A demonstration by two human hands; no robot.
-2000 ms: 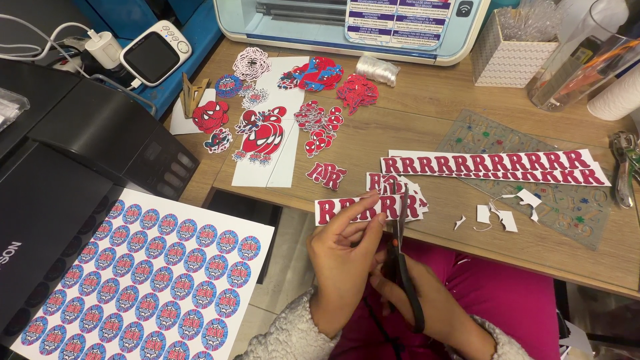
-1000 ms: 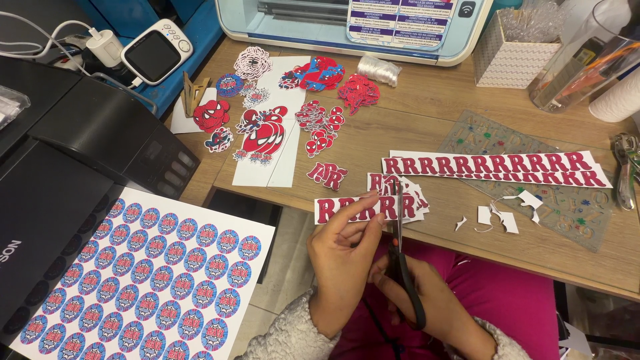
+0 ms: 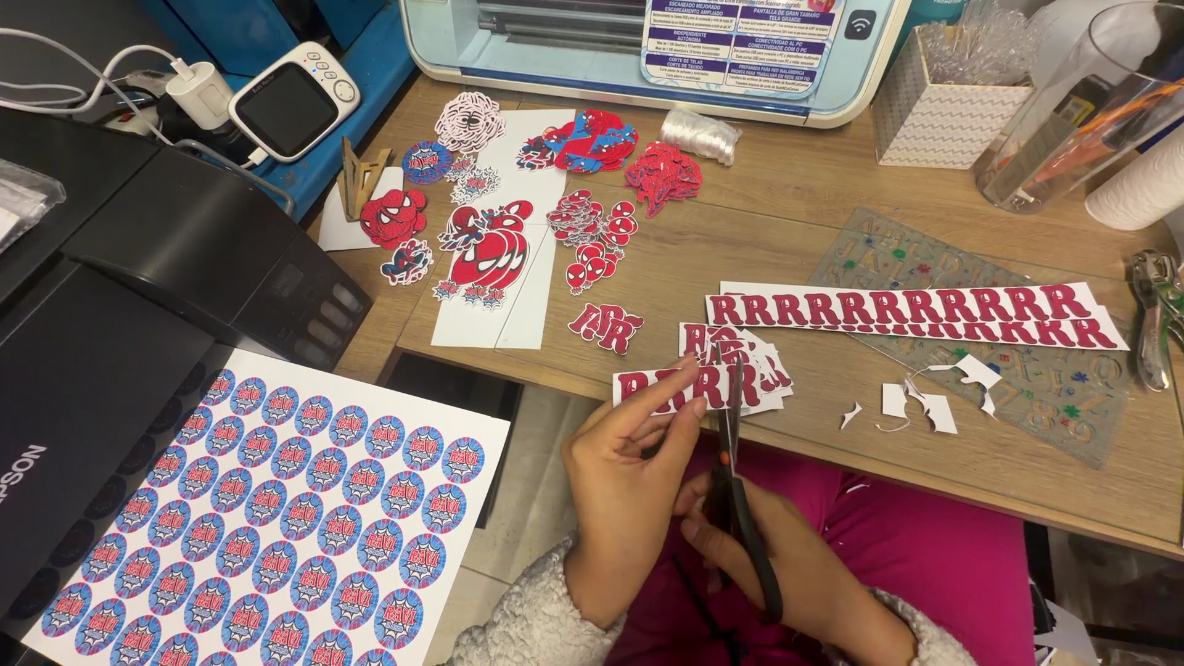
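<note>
Between its thumb and fingers my left hand [image 3: 629,472] holds a short paper strip printed with red letters R [image 3: 636,385]. My right hand [image 3: 786,555] grips black-handled scissors [image 3: 735,462], whose blades point away from me and lie across the strip near its right end. Behind the strip is a small pile of cut R pieces [image 3: 770,363]. Several cut-out R letters [image 3: 606,326] lie to its left, and longer R strips [image 3: 897,313] lie to the right. White paper scraps [image 3: 934,407] rest near the desk's front edge.
Red character cutouts [image 3: 490,254] lie in groups around white paper. A printed sheet of round stickers [image 3: 305,518] extends from the black printer [image 3: 185,213] at left. A transparent letter mat [image 3: 1064,388], metal punch pliers [image 3: 1156,319] and a patterned box [image 3: 948,111] are at right.
</note>
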